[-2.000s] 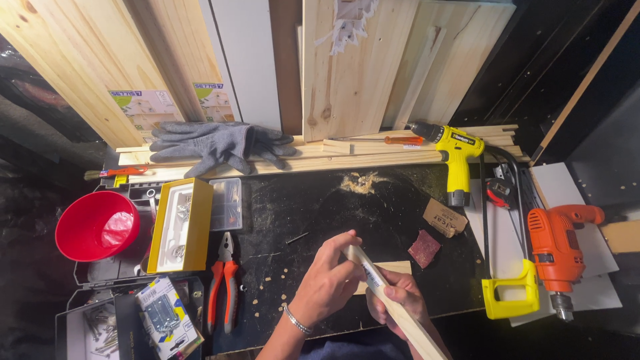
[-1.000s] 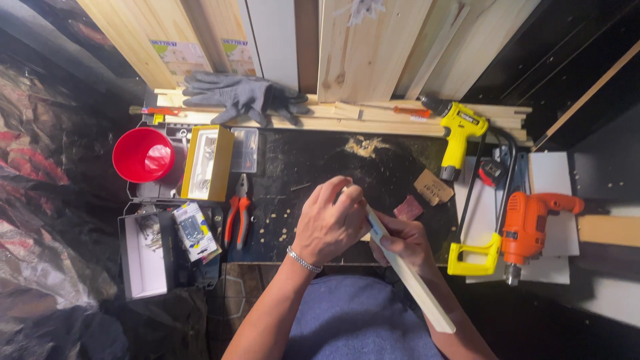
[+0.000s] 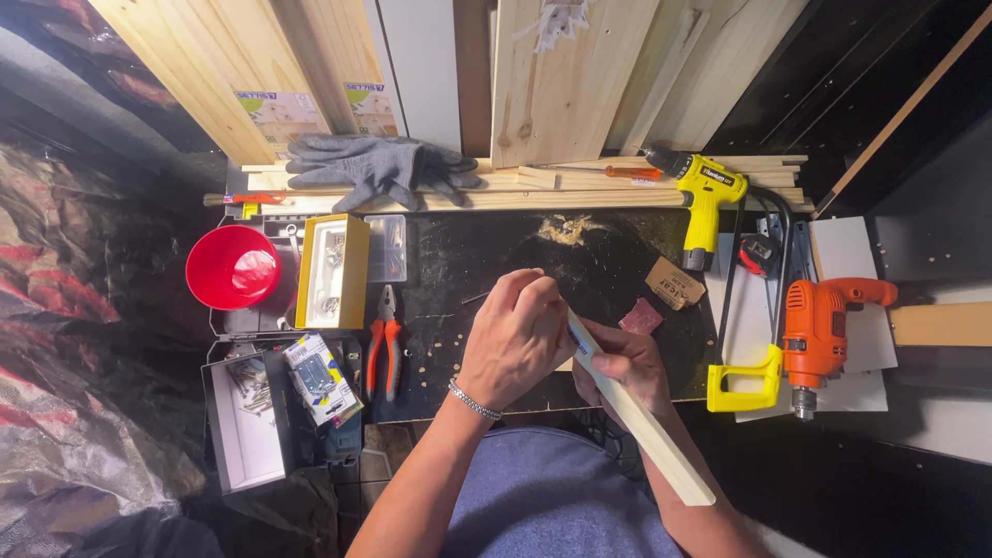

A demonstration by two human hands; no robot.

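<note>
My right hand [image 3: 632,368] grips a pale wooden strip [image 3: 651,426] that slants down to the right over my forearm and bears a small blue printed mark near its upper end. My left hand [image 3: 515,337], with a metal bracelet at the wrist, is curled at that upper end; whether its hidden fingers hold the strip or something small cannot be seen. Just right of my hands lie a reddish piece of sandpaper [image 3: 641,317] and a folded brown piece of sandpaper [image 3: 675,283] with print. A pale piece of wood shows partly beneath my hands.
Orange-handled pliers [image 3: 385,342], a yellow box [image 3: 355,271] and a red bowl [image 3: 232,267] are at left. A yellow cordless drill [image 3: 707,203], a hacksaw [image 3: 744,378] and an orange power drill [image 3: 818,329] lie at right. Grey gloves [image 3: 372,169] rest on wooden strips behind.
Both hands stay together around the upper part of the strip, with small shifts of the fingers. The view has shifted between frames.
</note>
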